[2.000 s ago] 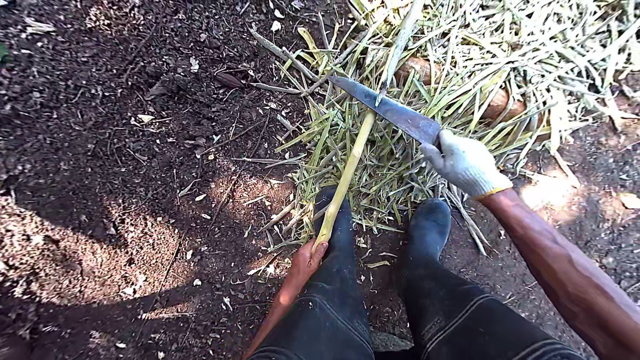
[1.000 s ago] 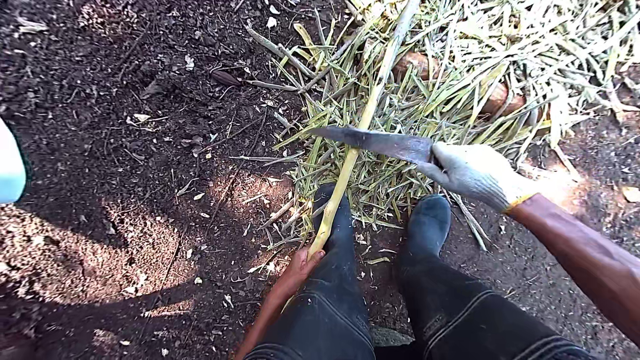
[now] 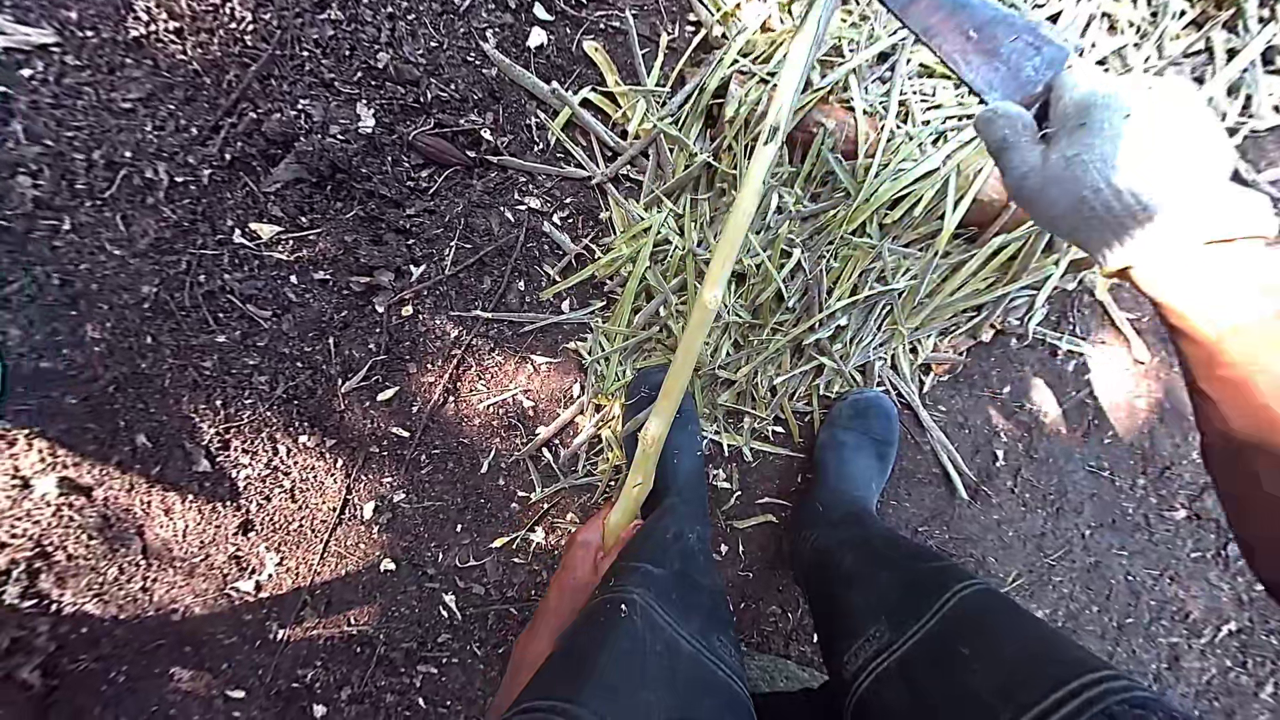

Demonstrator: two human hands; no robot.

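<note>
A long peeled stick [image 3: 708, 295] of pale yellow-green wood slants up and away from my bare left hand [image 3: 592, 550], which grips its lower end beside my left knee. My right hand [image 3: 1120, 165], in a white knit glove, is closed around the handle of a machete [image 3: 985, 45] at the upper right. The blade points to the upper left, apart from the stick, and its tip is out of view. The handle is mostly hidden by the glove. Green and pale bark shavings [image 3: 810, 310] lie heaped beneath the stick.
My two dark rubber boots [image 3: 855, 445] stand at the near edge of the shavings. A brown log [image 3: 835, 130] lies partly buried in the heap. Thin dry twigs [image 3: 550, 95] lie at its left side, on dark soil with wood chips.
My right hand with the machete has moved up and right, and the blade, which was against the stick, is now off it. My left hand still grips the stick's lower end.
</note>
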